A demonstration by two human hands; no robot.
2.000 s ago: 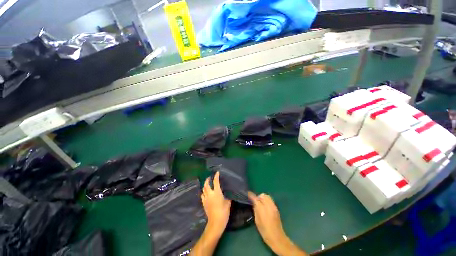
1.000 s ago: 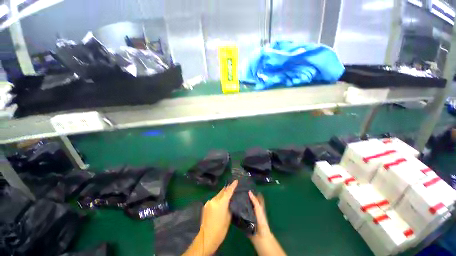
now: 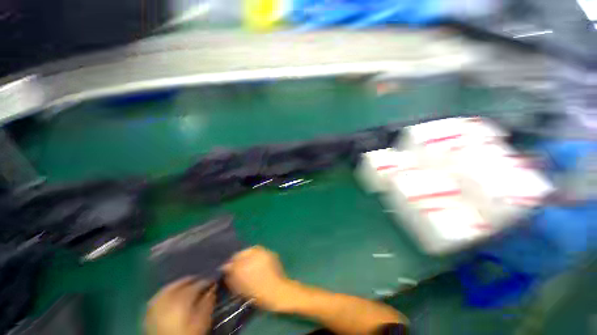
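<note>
The frame is strongly blurred. A flat black mailing bag lies on the green bench at the lower left. My left hand is at its near left part, fingers curled at the bag's near edge. My right hand is beside it on the right, fingers closed on the same edge. Dark plastic with a shiny streak shows between and below my hands. Blur hides the fingertips and whether the plastic is one bag or several.
Filled black parcels lie in a row across the bench, with more dark parcels at the left. White boxes with red bands are stacked at the right. A pale shelf rail crosses above. A blue object is at the lower right.
The bulky black parcel between my hands one second ago is no longer in them. My hands have moved left and down to the flat bag. The view has tilted down and blurred.
</note>
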